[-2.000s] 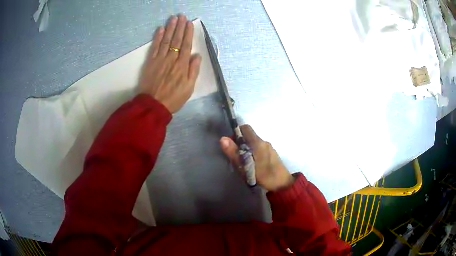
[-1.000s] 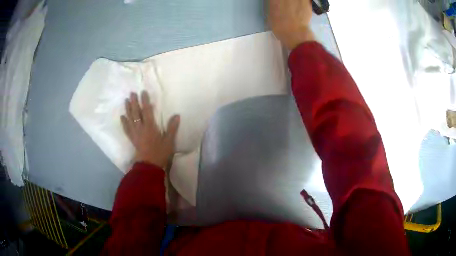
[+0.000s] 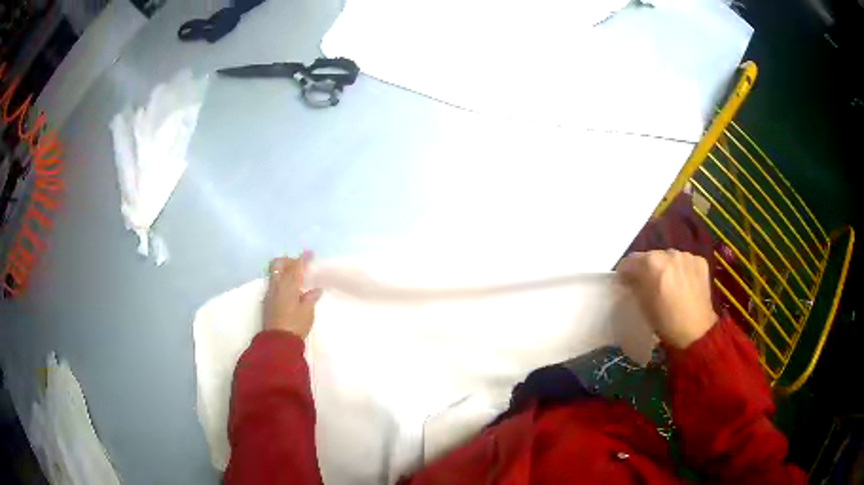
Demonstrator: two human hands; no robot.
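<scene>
A large white garment panel [image 3: 379, 350] lies at the near table edge, its right part raised and drawn out past the edge. My left hand [image 3: 292, 296] is at its far edge on the left, with thumb and fingers on the cloth. My right hand [image 3: 673, 294] is closed on its right end, off the table's edge, with a short cloth corner hanging below. The far edge of the panel runs fairly straight between my hands. The dark tailor's shears [image 3: 327, 76] lie on the table beyond, out of my hands.
White cloth pieces [image 3: 531, 57] lie glaring at the far right. A dark strap [image 3: 218, 24] and a crumpled white offcut [image 3: 156, 142] lie beyond on the left. More white cloth [image 3: 71, 426] is at lower left. An orange coiled hose [image 3: 43, 180] is far left, a yellow wire basket [image 3: 758, 237] right.
The shears have left my right hand and lie on the table. My right hand has moved nearer and grips the panel's end. The panel has shifted towards me and partly off the table. The view has turned.
</scene>
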